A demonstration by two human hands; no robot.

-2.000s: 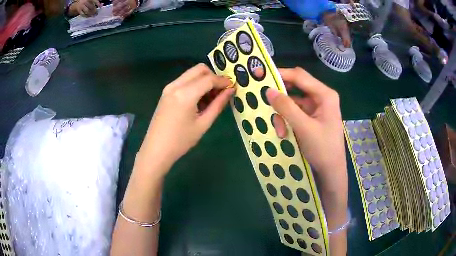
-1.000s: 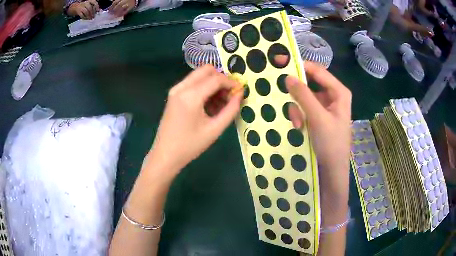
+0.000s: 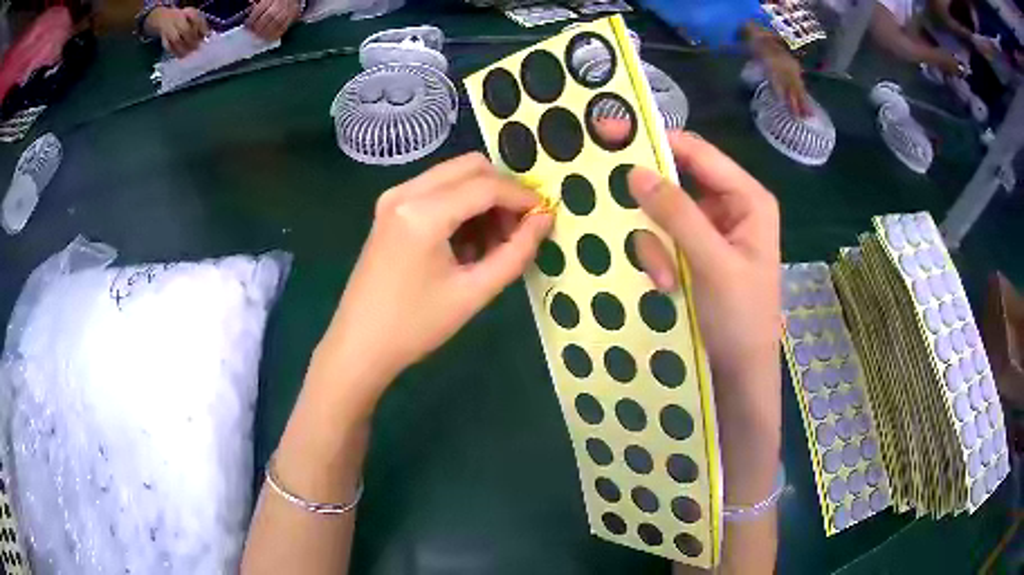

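Observation:
A long cream-yellow die-cut adhesive sheet [image 3: 578,281] with three columns of round holes is held up in front of me, slightly tilted. My right hand [image 3: 719,242] grips its right edge in the upper half, thumb in front, with fingertips showing through holes. My left hand [image 3: 449,258] is at the sheet's left edge, thumb and finger pinching small yellow release-paper rings [image 3: 545,209] against or just in front of the sheet. How many rings it holds cannot be told.
A large clear bag of white parts [image 3: 146,404] lies at left. Stacked adhesive disc sheets [image 3: 898,382] stand at right. Mini fans [image 3: 395,112] lie along the far side, one under another person's hand [image 3: 777,79]. Another person's hands [image 3: 180,28] hold white material at far left. A brown box [image 3: 1003,315] is at the right edge.
The sheet has turned more upright since the first frame. The fans on the far side have shifted left. My left hand stays pinched at the sheet's left edge, and my right still holds the sheet.

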